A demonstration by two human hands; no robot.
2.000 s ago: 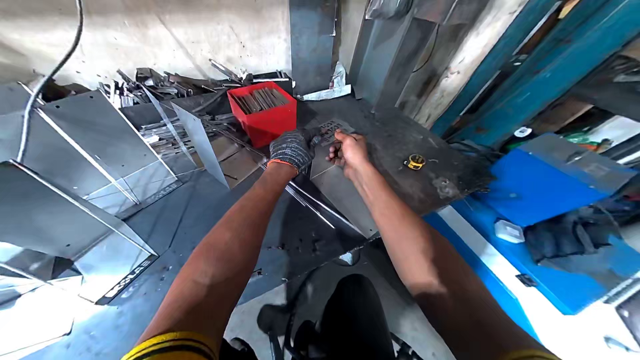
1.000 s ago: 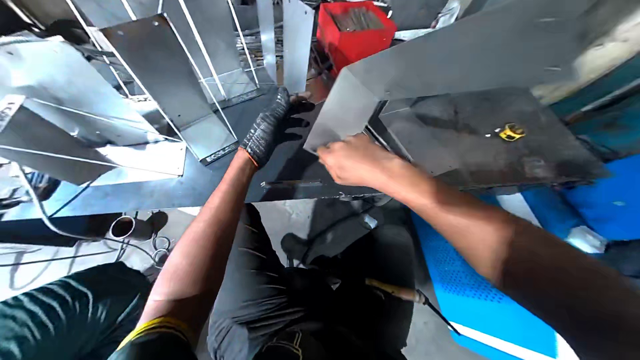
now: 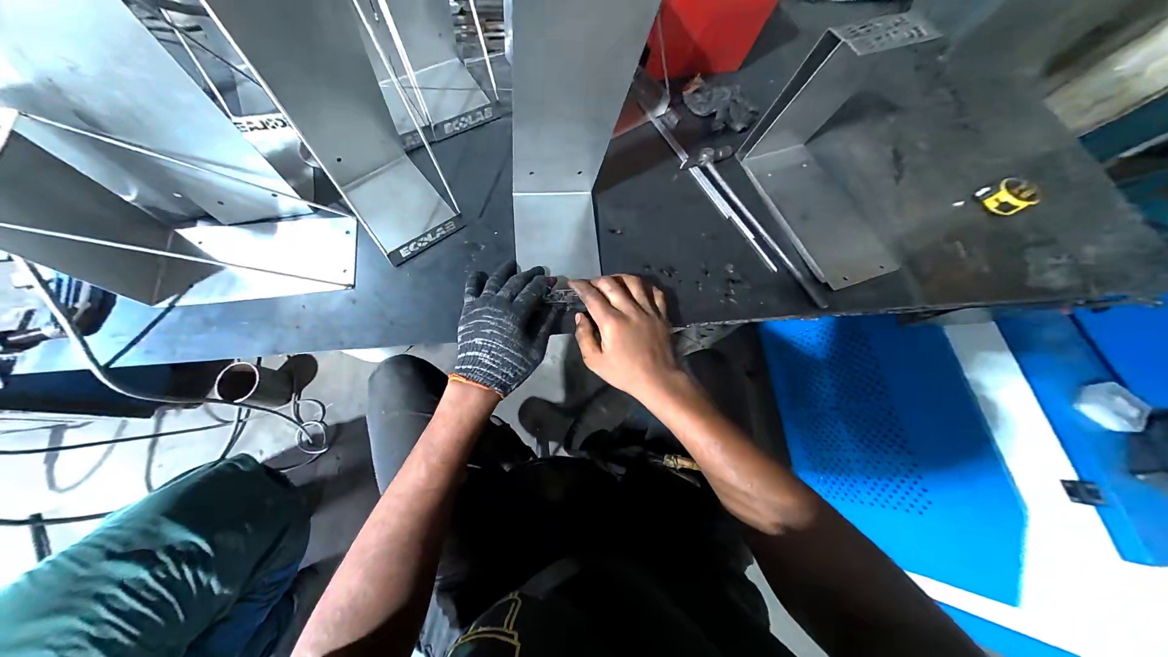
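A bent sheet-metal bracket (image 3: 558,228) lies on the dark metal workbench (image 3: 415,306), its near end at the bench's front edge. My left hand (image 3: 502,324), in a grey knitted glove, rests on the left of that end. My bare right hand (image 3: 626,327) lies on its right, fingers bent over the edge. Both hands touch the end strip between them; whether they grip it is hidden under the fingers. Another bent bracket (image 3: 826,214) stands to the right, beside thin metal rods (image 3: 730,214).
Several bent metal panels (image 3: 411,205) with thin rods stand at the left. A red container (image 3: 707,36) sits at the back, with a yellow tape measure (image 3: 1010,195) at the right. Blue perforated sheet metal (image 3: 853,429) is below right. Another person's green-clad leg (image 3: 173,538) is at lower left.
Both hands have come together at the bench's front edge. The bracket beside my right hand one second ago is now between them, flat end toward me. The view has shifted strongly.
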